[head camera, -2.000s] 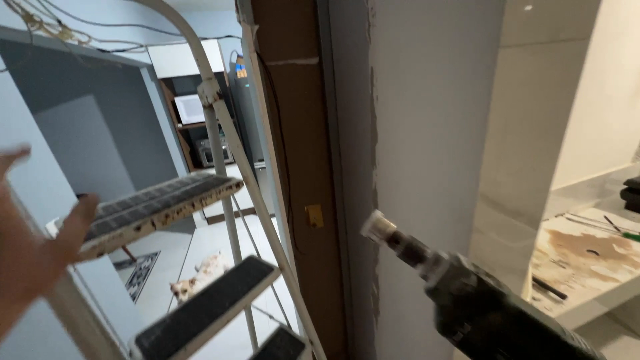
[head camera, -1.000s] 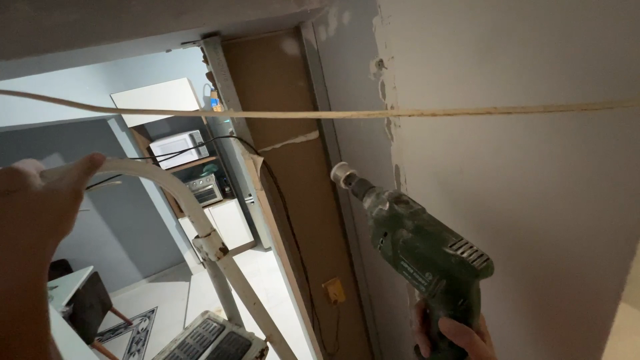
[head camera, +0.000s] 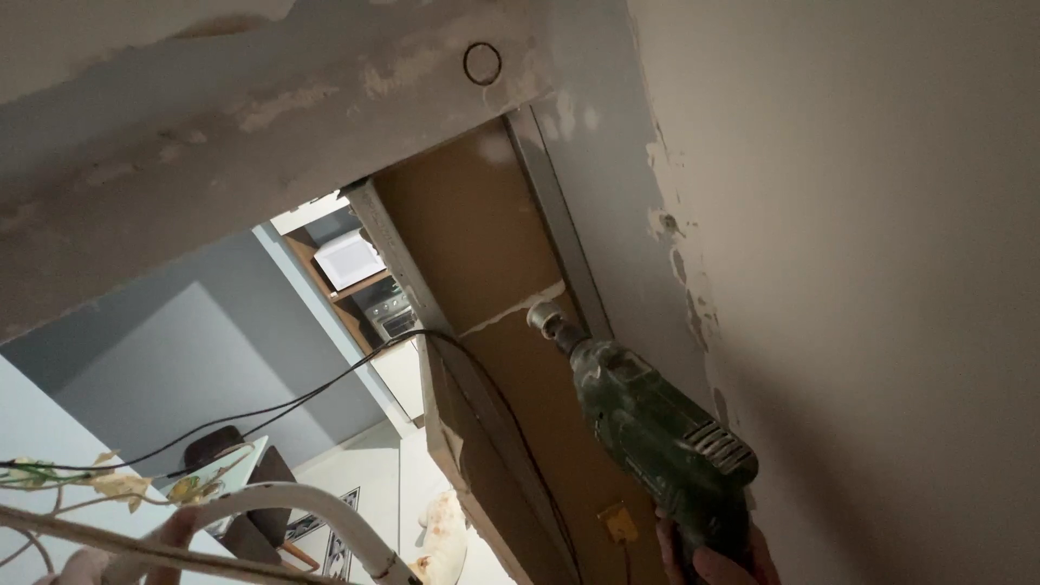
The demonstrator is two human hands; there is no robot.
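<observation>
My right hand [head camera: 723, 561] grips the handle of a green power drill [head camera: 658, 431] at the lower right. The drill is dusty and carries a small hole saw [head camera: 543, 315], which points up and left. My left hand [head camera: 166, 540] is closed around the curved white top rail of a stepladder [head camera: 301, 500] at the lower left, partly behind a pale cord [head camera: 146, 548]. A dark circle [head camera: 483, 63] is marked or cut on the patched plasterboard beam [head camera: 325, 122] overhead. The hole saw is apart from that circle.
Black cables [head camera: 301, 398] cross the opening and hang down a brown board panel [head camera: 479, 236] with metal studs. A yellow box [head camera: 619, 522] sits low on it. Beyond are a white microwave [head camera: 349, 260], an oven, a table with chairs, and a light-coloured dog [head camera: 443, 536] on the floor.
My left hand, spread above the ladder steps two seconds ago, now holds the ladder's top rail. The view has tilted upward, bringing the beam and its circle into sight.
</observation>
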